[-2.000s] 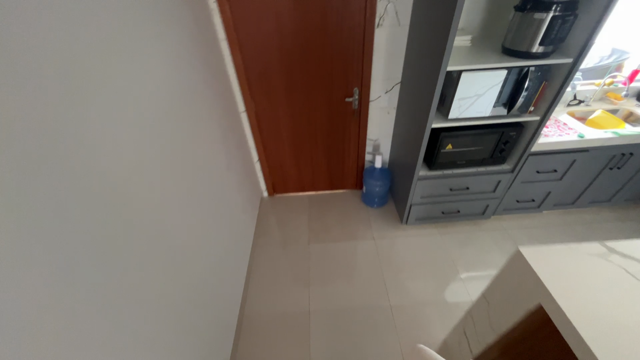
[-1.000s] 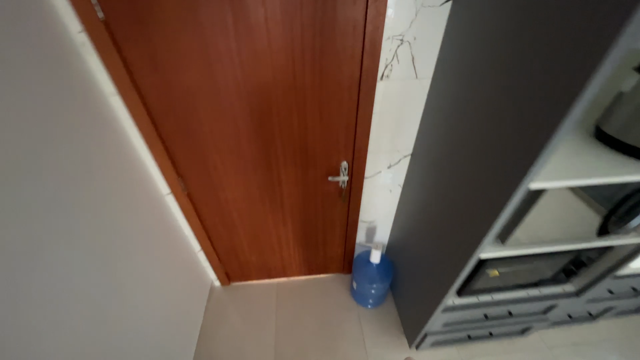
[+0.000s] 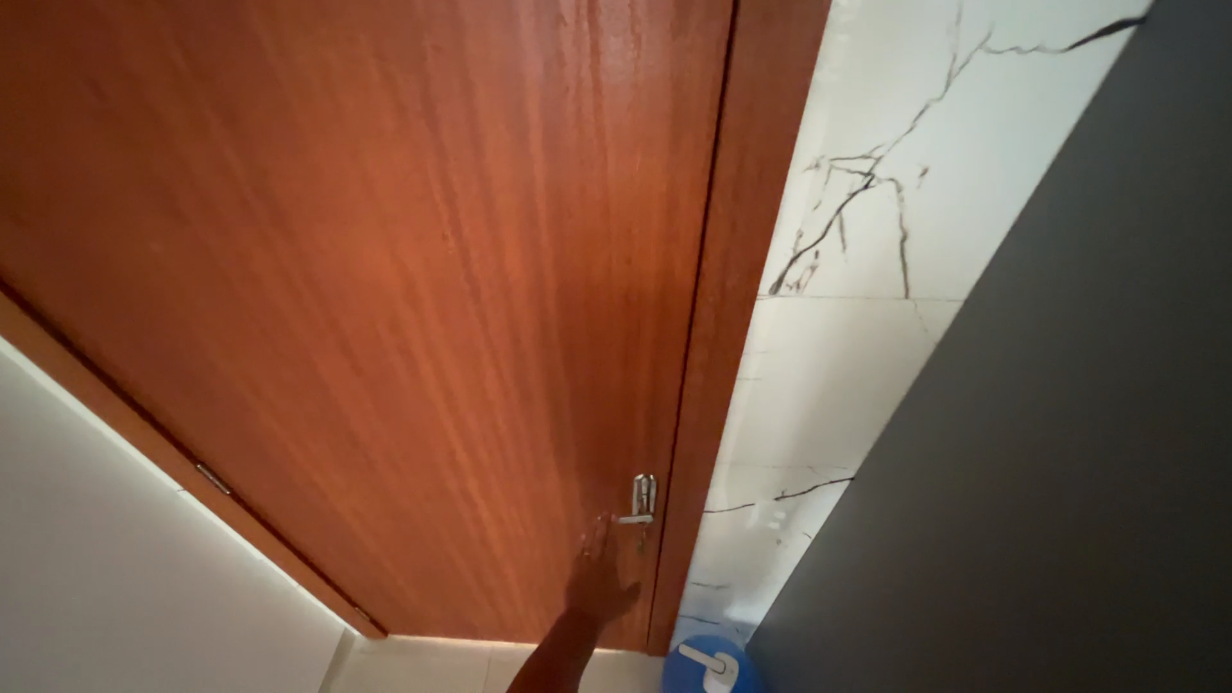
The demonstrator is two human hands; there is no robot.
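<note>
In the lower middle of the head view, my hand (image 3: 603, 577) reaches up to the metal lever handle (image 3: 636, 520) of a closed reddish-brown wooden door (image 3: 433, 289). Its fingers are extended beside the lever's free end, with the thumb apart, and nothing is held. By the thumb and the arm's direction I take it for my left or right hand without certainty. The handle's upright plate is near the door's right edge. My other hand is out of the frame.
A blue water jug (image 3: 685, 669) with a white pump top stands on the floor right of the door frame. A dark grey cabinet side (image 3: 1039, 433) rises at the right beside marble-look wall tiles (image 3: 847, 385). A pale wall (image 3: 125, 558) lies at the left.
The view has moved much closer to the door. My hand has come into view near the lever; neither earlier frame shows it there.
</note>
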